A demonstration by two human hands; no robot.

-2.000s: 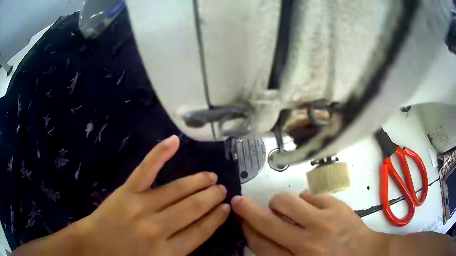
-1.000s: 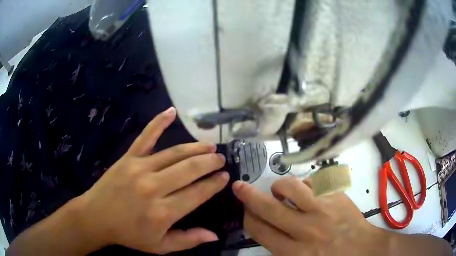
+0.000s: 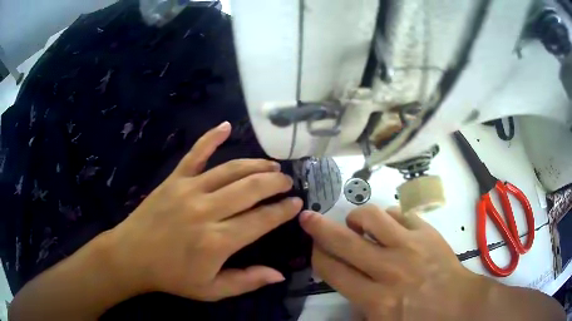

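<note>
The black fabric garment piece (image 3: 94,157) with purple-grey tufts spreads over the left side. My left hand (image 3: 207,219) lies flat on it, fingers spread, fingertips near its right edge. My right hand (image 3: 389,257) is at the cloth edge, index fingertip touching it just below the needle plate (image 3: 325,186); its other fingers are curled, and whether they pinch the cloth is hidden. The presser foot (image 3: 303,182) sits at the cloth edge, partly lost against the dark cloth. The white sewing machine head (image 3: 338,69) hangs over it.
The cream tension knob (image 3: 421,193) is just above my right hand. A round perforated insert (image 3: 357,190) is right of the plate. Shears with red handles (image 3: 505,226) lie at right, a dark looped object (image 3: 503,128) behind them. A clear, blurred object (image 3: 162,9) is at upper left.
Both hands have moved up towards the presser foot with the cloth edge. My left thumb has spread away from the fingers. The view has shifted, showing the machine head further right.
</note>
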